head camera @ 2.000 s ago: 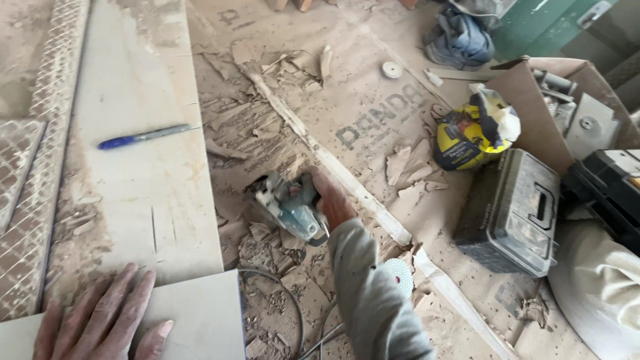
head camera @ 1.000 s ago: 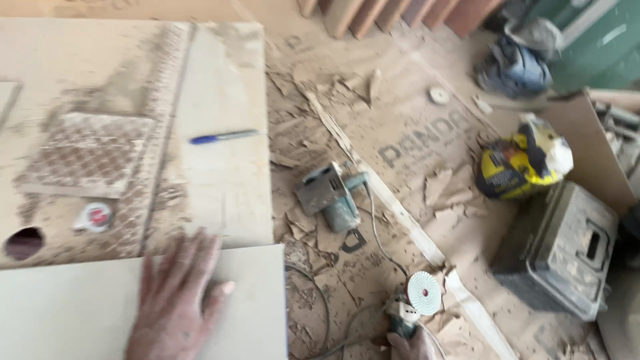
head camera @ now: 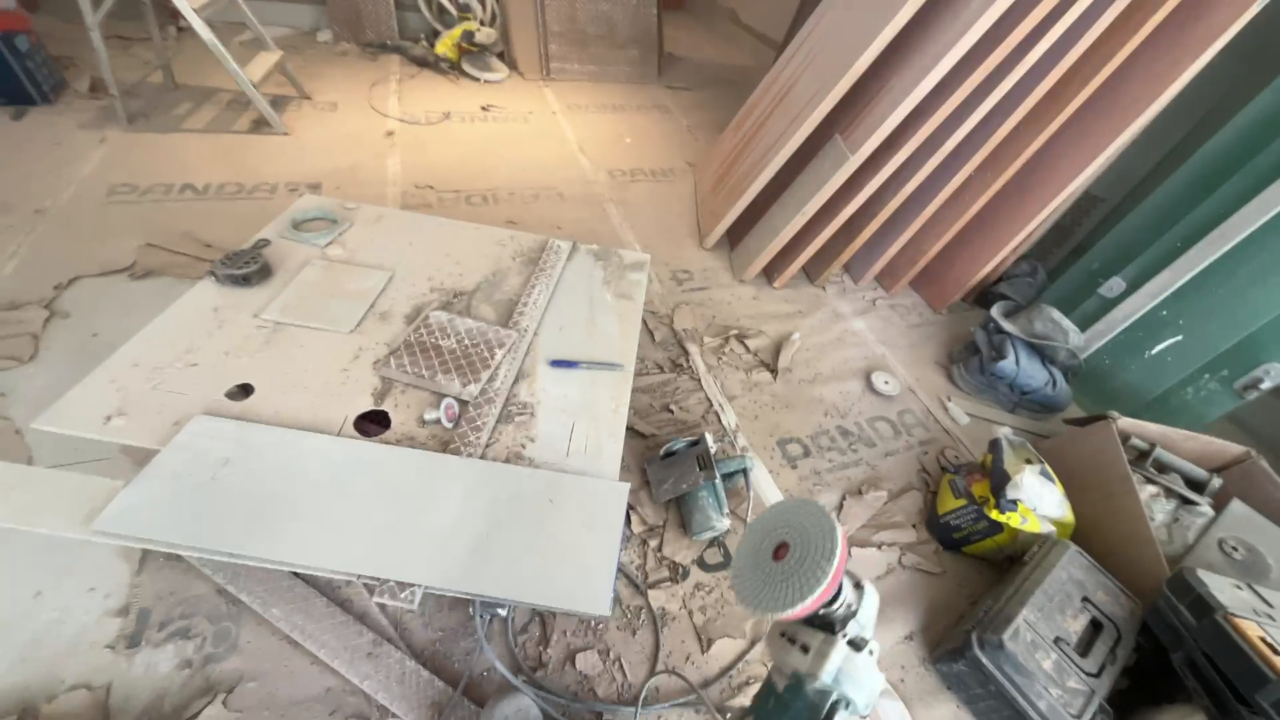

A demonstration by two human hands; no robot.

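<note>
Neither of my hands shows in the head view. An angle grinder (head camera: 825,650) with a round polishing pad (head camera: 785,560) rises from the bottom edge, pad uppermost; whatever holds it is out of sight. Left of it, a large pale tile (head camera: 370,510) lies across the near edge of a bigger slab (head camera: 180,350). On that slab are a blue pen (head camera: 586,365), a ribbed tile offcut (head camera: 450,353), a long ribbed strip (head camera: 520,345), a small square tile (head camera: 327,295) and a small round tool (head camera: 442,412). A small power saw (head camera: 700,485) lies on the floor beyond the grinder.
Cables (head camera: 650,690) and torn paper litter the covered floor. At right stand a dusty toolbox (head camera: 1045,630), a cardboard box (head camera: 1110,500) and a yellow bag (head camera: 1000,500). Several boards (head camera: 900,150) lean at the upper right. A stepladder (head camera: 220,60) stands at the far left.
My left hand, on the pale tile before, has left the view. The grinder, low by my right hand one second ago, is now raised with its pad up. The view has widened.
</note>
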